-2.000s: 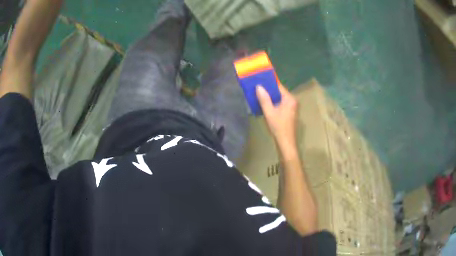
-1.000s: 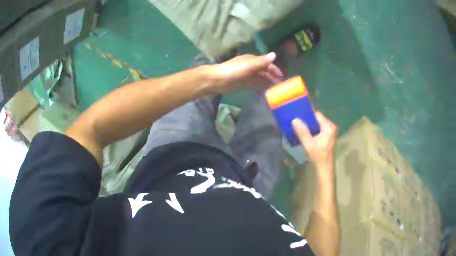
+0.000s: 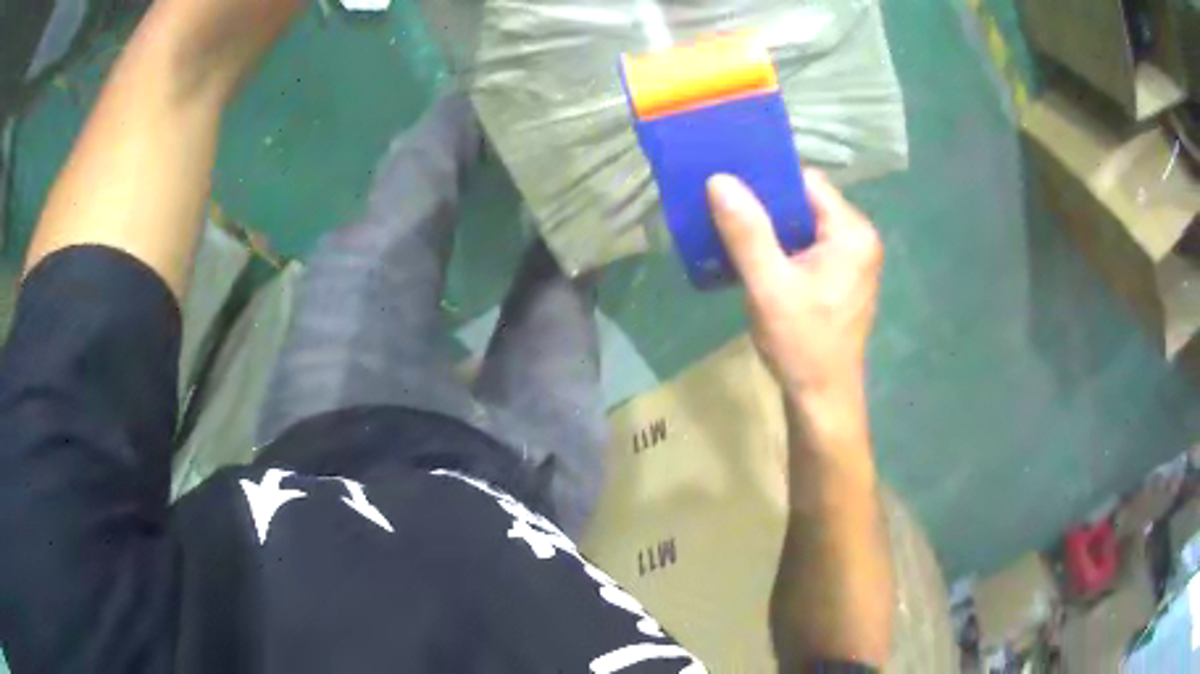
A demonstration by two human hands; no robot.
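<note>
My right hand (image 3: 803, 283) holds the blue and orange tape dispenser (image 3: 724, 158) by its blue body, thumb on top. The orange end points up and away, over the wrapped carton (image 3: 566, 145). The carton is covered in a creased grey-green woven sack and lies on the floor beyond my legs. A shiny pale strip, possibly tape, shows near the dispenser's orange end. My left hand (image 3: 244, 16) is at the top left, cut off by the picture's edge, so its fingers are hidden.
A brown cardboard carton (image 3: 698, 494) with dark print stands by my right forearm. Grey-green sack material (image 3: 217, 349) lies left of my legs. Open brown cartons (image 3: 1119, 171) stand at the upper right beside a yellow striped line. Mixed items, one red (image 3: 1090, 557), lie at the lower right.
My left hand has moved away from the dispenser to the upper left. My right hand has moved the dispenser forward, over the wrapped carton. The view has shifted, showing open cartons at right.
</note>
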